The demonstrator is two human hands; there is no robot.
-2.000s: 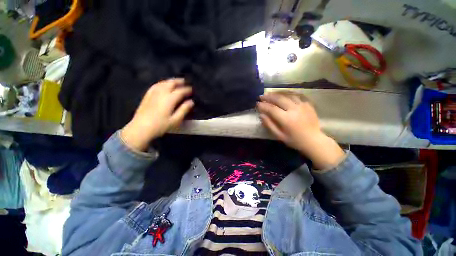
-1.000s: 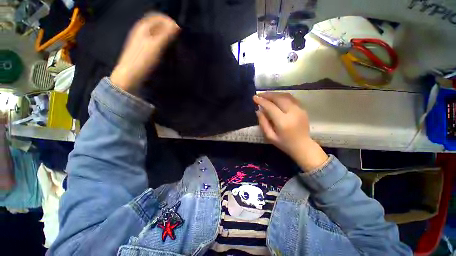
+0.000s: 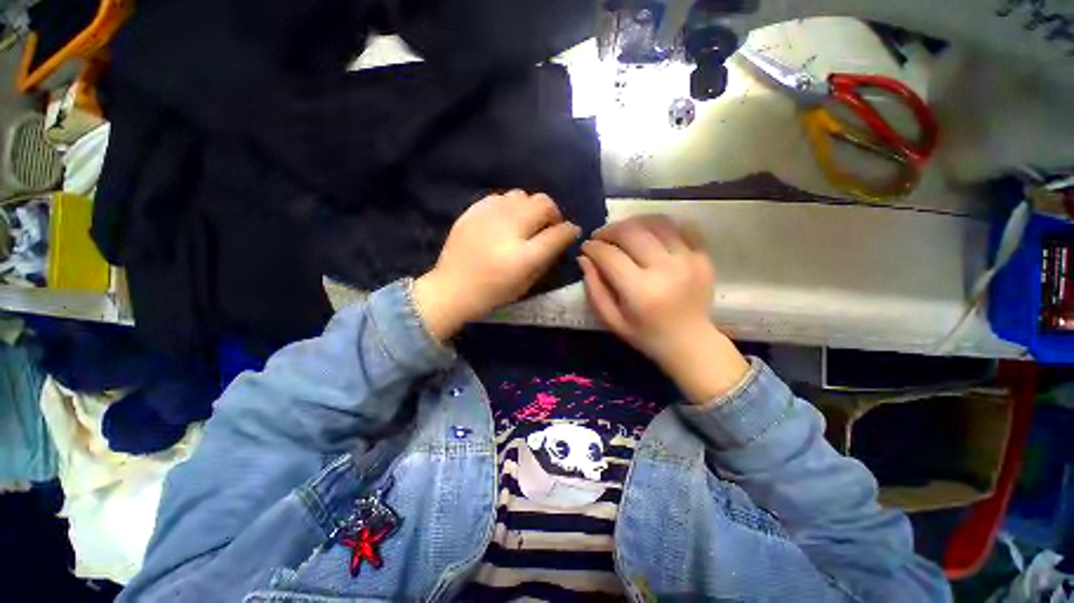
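Observation:
The black fabric [image 3: 318, 177] lies heaped on the machine bed [image 3: 813, 265], left of the needle area, and hangs over the front edge at the left. My left hand [image 3: 501, 253] and my right hand [image 3: 651, 283] meet at the fabric's right edge near the bed's front. The fingertips of both hands pinch that edge, close together. The presser foot and needle area [image 3: 642, 88] is above and right of my hands, in bright glare. Fine detail of the pinched edge is hidden by the fingers.
Scissors [image 3: 866, 124] with red and orange-yellow loops lie right of the needle. A blue tray [image 3: 1015, 289] holding a phone [image 3: 1056, 283] is at the right end. A yellow container [image 3: 79, 244] and an orange item [image 3: 73, 47] are at left. An open cardboard box [image 3: 930, 448] is below the table.
My left hand moved from the upper left of the fabric down and right to its right edge, beside my right hand. My right hand shifted slightly left. The heap spread and shifted left.

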